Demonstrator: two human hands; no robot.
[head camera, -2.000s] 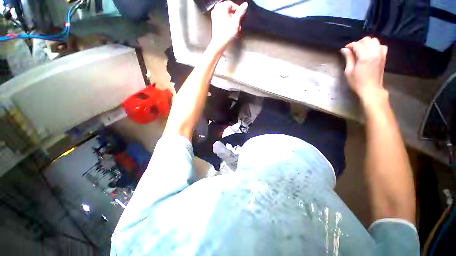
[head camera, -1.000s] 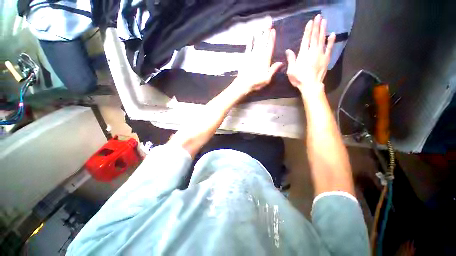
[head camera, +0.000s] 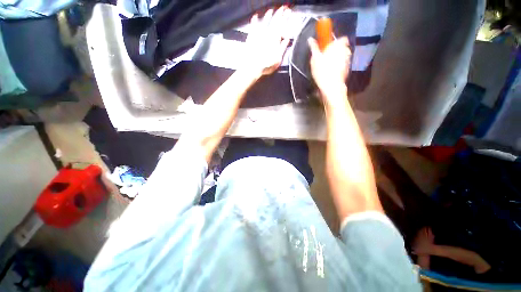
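Note:
A dark garment (head camera: 214, 85) with white and pale panels lies on the ironing table (head camera: 400, 108). My left hand (head camera: 268, 40) lies on its bright white panel, fingers spread, partly washed out by glare. My right hand (head camera: 332, 60) is closed around the orange handle of the steam iron (head camera: 303, 63). The iron's dark body with a pale rim rests over the garment, just right of my left hand. Its underside is hidden.
A red plastic container (head camera: 71, 195) is on the floor at left, beside a smaller pressing board (head camera: 20, 171). A person in dark and teal clothes (head camera: 40, 57) shows at upper left. At lower right are part of a person's foot or limb (head camera: 451, 251) and blue and yellow lines.
My right hand has left the cloth and taken hold of the iron, which has moved left onto the garment. My left hand has stayed on the garment. The view has shifted right.

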